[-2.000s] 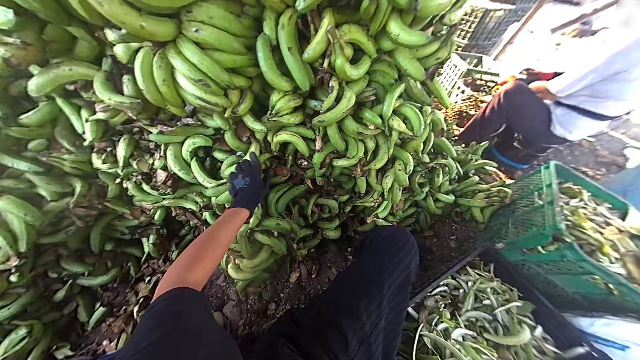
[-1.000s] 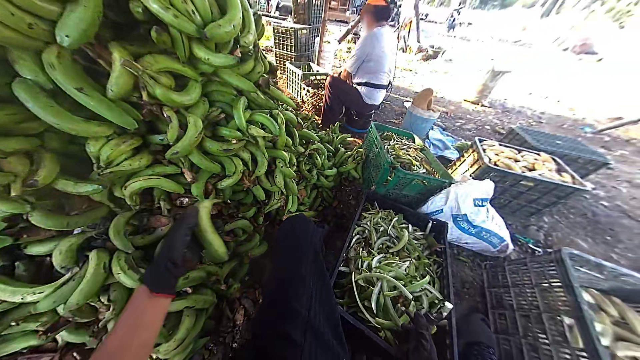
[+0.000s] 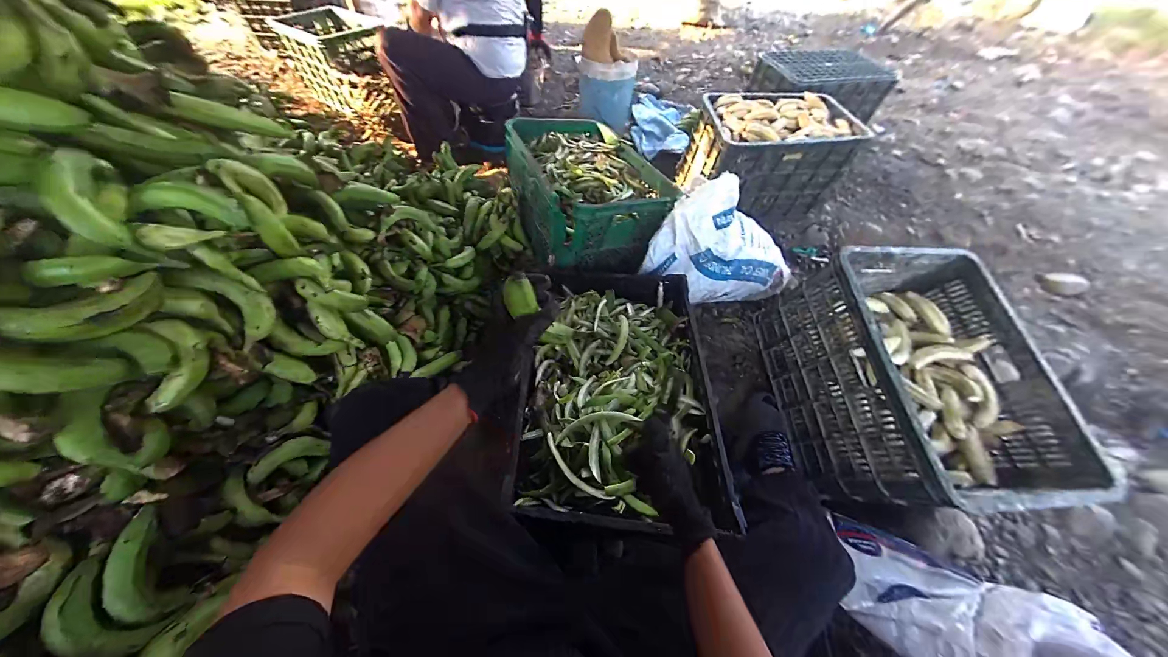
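My left hand [image 3: 502, 351], in a dark glove, grips a green plantain [image 3: 520, 297] by the left rim of a black crate [image 3: 721, 456] full of green peels [image 3: 598, 392]. My right hand [image 3: 669, 470], also gloved, is over the right side of those peels with its fingers curled; whether something is in it cannot be made out against the dark glove. A large heap of green plantains [image 3: 192, 301] lies along my left side.
Beyond the black crate stand a green crate of peels [image 3: 593, 228] and a white sack [image 3: 716, 246]. Crates of peeled plantains [image 3: 1022, 502] [image 3: 794, 164] are at the right and farther back. A seated person [image 3: 474, 55] is near a blue bucket [image 3: 607, 96].
The view has swung right. My left hand was on the heap before and is now beside the black crate with a plantain in it. My right hand has come fully into view.
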